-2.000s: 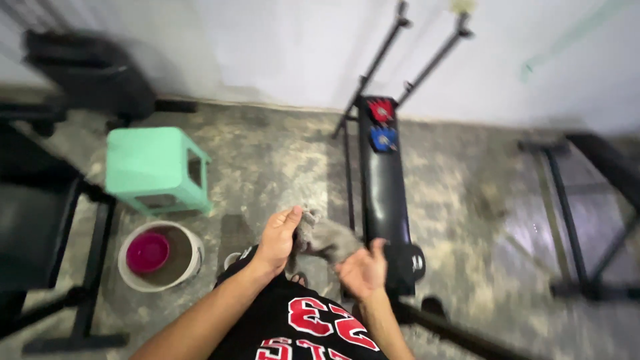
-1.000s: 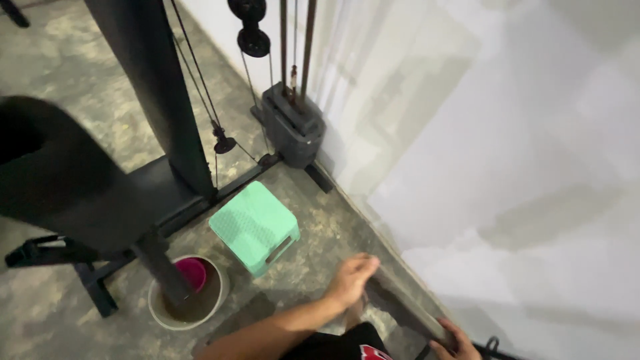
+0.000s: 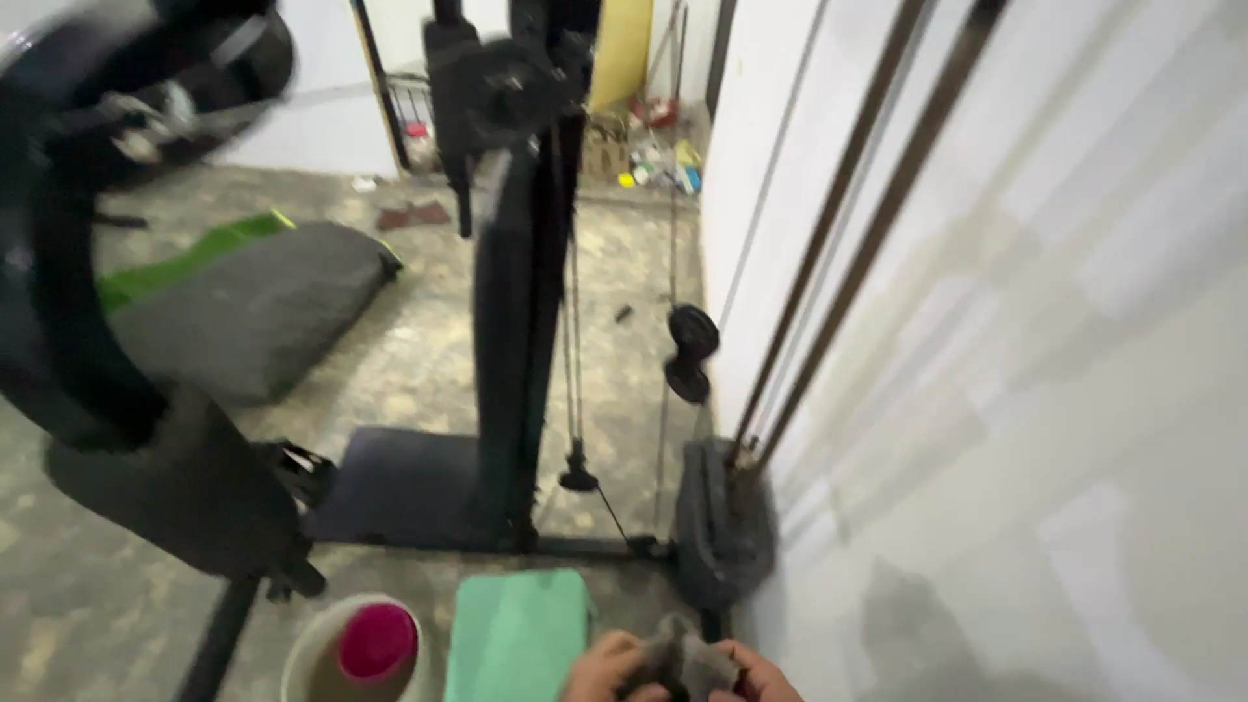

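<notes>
At the bottom of the head view, a crumpled grey cloth (image 3: 687,658) is held between both hands. My left hand (image 3: 614,671) grips its left side, close to the right edge of a mint-green plastic stool (image 3: 519,634). Fingers of my right hand (image 3: 756,675) are closed on the cloth's right side. Left of the stool stands a whitish bucket (image 3: 304,651) with a magenta plastic dipper (image 3: 377,642) inside. The lower parts of both hands are cut off by the frame.
A cable exercise machine, with a black upright (image 3: 507,322), padded parts, pulleys (image 3: 690,353) and a weight stack (image 3: 721,526), stands ahead beside the white wall (image 3: 1024,390). A grey and green bundle (image 3: 263,312) lies on the floor at left. Assorted items lie by the far doorway.
The view has swung from the bench area to the cable machine. The cloth, stretched between my hands one second ago, is now bunched up with the hands closer together.
</notes>
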